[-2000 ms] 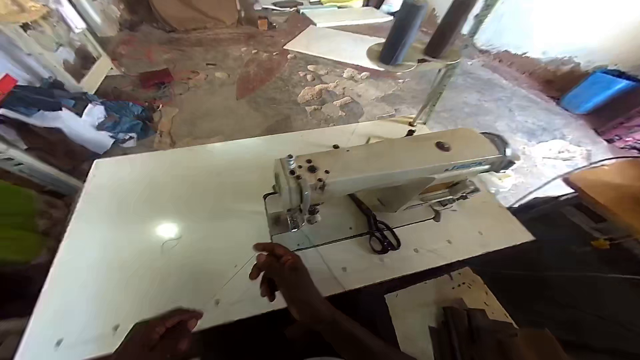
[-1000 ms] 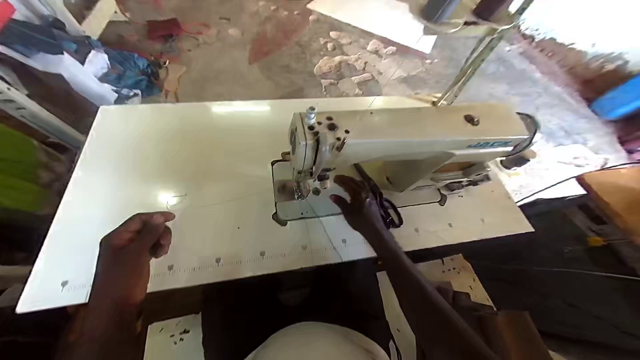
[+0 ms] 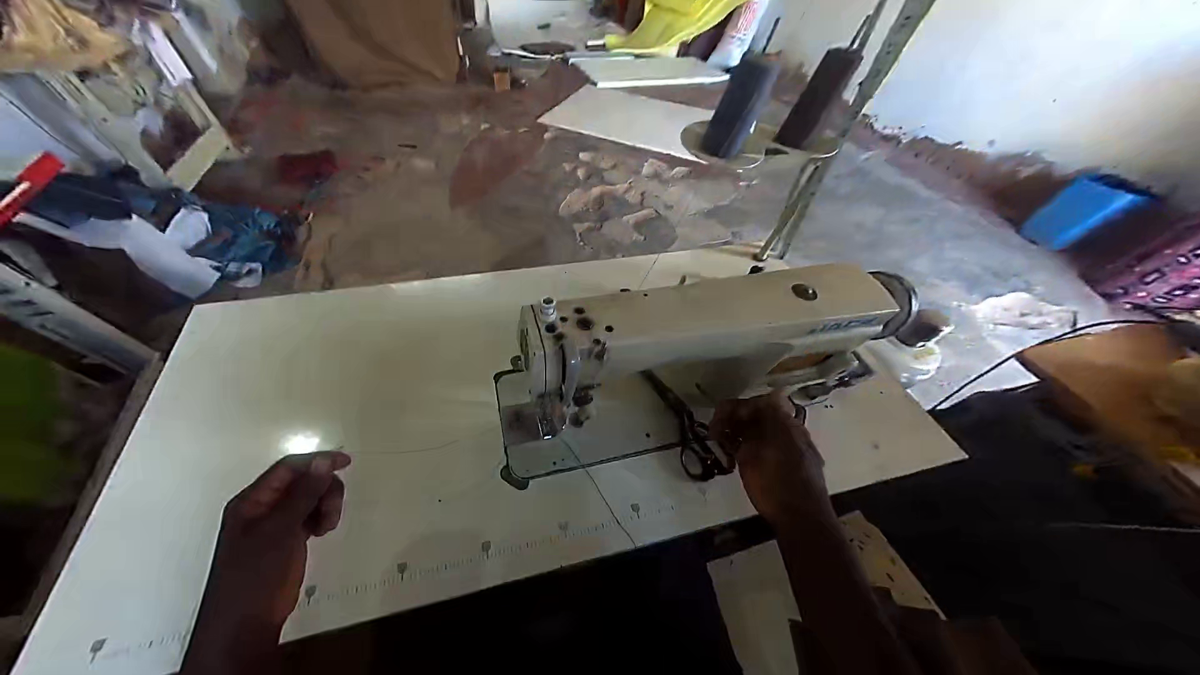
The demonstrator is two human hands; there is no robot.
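Note:
An industrial sewing machine [image 3: 712, 328] stands on a white table [image 3: 356, 375] with a printed scale along its near edge. To the left of the needle area, my left hand [image 3: 291, 497] pinches one end of a thin thread [image 3: 412, 451] that runs toward the presser foot [image 3: 547, 422]. Black-handled scissors [image 3: 698, 450] lie under the machine arm, blades pointing away. Right beside their handles is my right hand [image 3: 764, 436], fingers curled; whether it grips them cannot be seen. Another dark thread [image 3: 605, 502] trails from the machine's base over the near edge.
Two dark thread cones [image 3: 741, 105] stand on a thread stand [image 3: 797, 202] behind the machine. Cloth scraps [image 3: 197, 234] lie on the floor at left. A blue container [image 3: 1083, 211] is by the right wall. A brown wooden surface [image 3: 1116, 375] is at right.
My right hand has moved right, from near the needle area to the scissors' handles. My left hand stays at the left with its fingers pinched. The view has tilted up.

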